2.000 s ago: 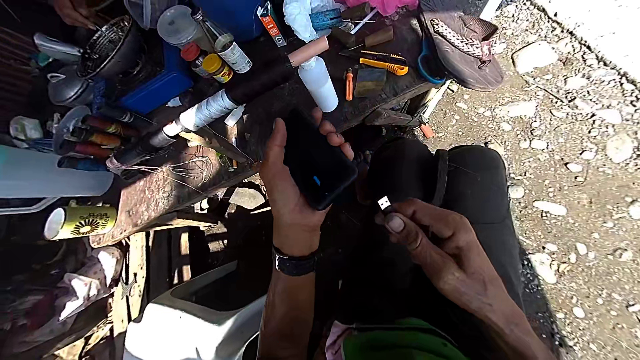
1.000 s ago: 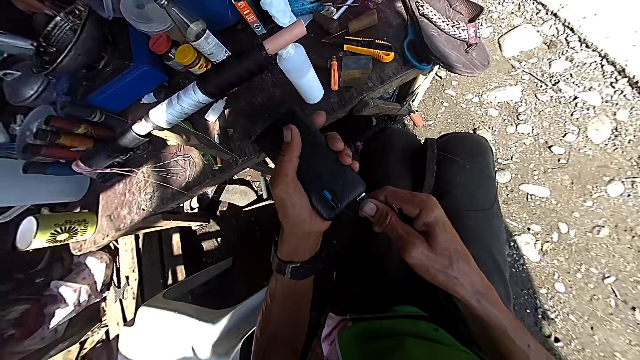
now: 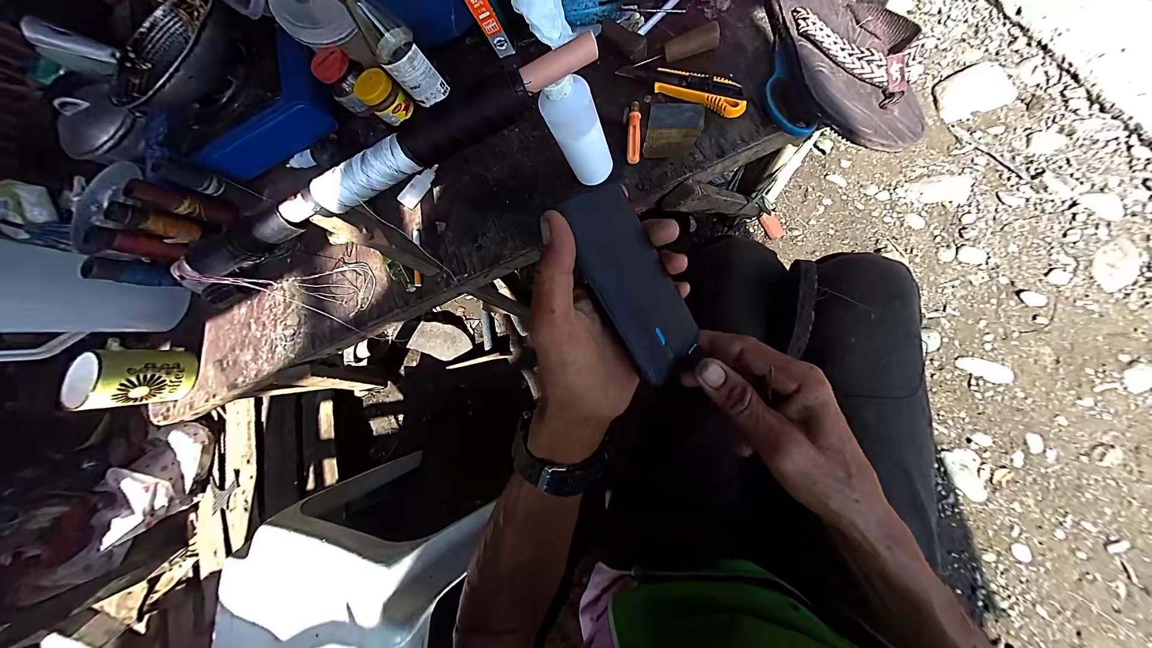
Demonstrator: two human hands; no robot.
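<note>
My left hand (image 3: 580, 360) holds a black rectangular device (image 3: 630, 279), which looks like a power bank, with a small blue light near its lower end. The thumb lies along its left edge and the fingertips show at its right. My right hand (image 3: 765, 396) pinches a plug at the device's lower right corner, where the thumb hides most of it. At the 2.0 s mark a USB plug shows in that hand; its metal end is now out of sight. Beyond the device, a white plastic bottle (image 3: 578, 130) stands on the dark wooden table (image 3: 486, 211).
A thread-wrapped rod (image 3: 360, 175) crosses the table. Around it are a yellow utility knife (image 3: 702, 93), blue-handled scissors (image 3: 787, 99), jars, a blue container (image 3: 270, 117) and a yellow mug (image 3: 135, 378). A sandal (image 3: 855, 72) lies at the upper right. Below is a white plastic chair (image 3: 306, 567); stony ground lies right.
My right hand has brought the USB plug from beside the device to its lower end. The device has tilted in my left hand. The view has shifted slightly.
</note>
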